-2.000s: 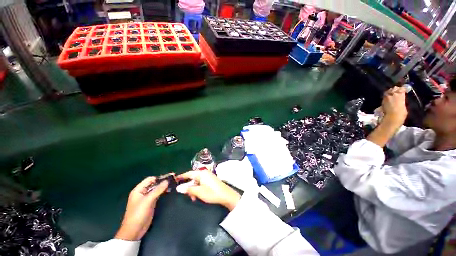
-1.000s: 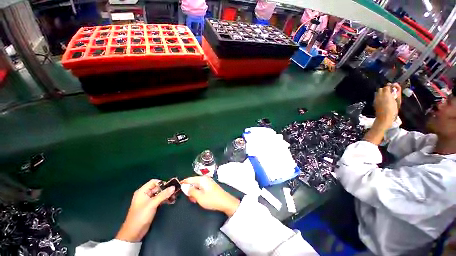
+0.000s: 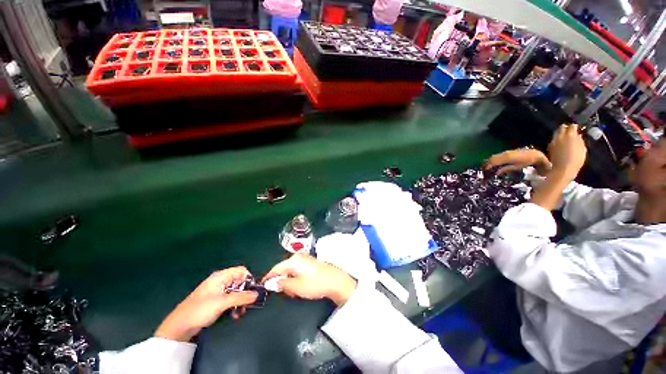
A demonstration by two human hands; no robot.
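Observation:
My left hand holds a small black-and-silver electronic module in its fingertips, low in the centre. My right hand pinches a small white cleaning wipe at the module's right side. Two clear dispenser bottles stand just beyond my right hand, one with a red-and-white label and a greyer one. A thick white stack of wipes lies on a blue tray. Loose white wipes lie between the bottles and tray.
Single modules lie on the green belt. Tangled part heaps lie at left and right. Beyond stand red compartment trays and a black one on red. A coworker in a white coat sits at right. White strips lie near the edge.
Both hands stay together, but the left hand has tilted the module and moved slightly lower. Single modules on the belt have shifted right. The coworker's one hand now reaches over the right heap.

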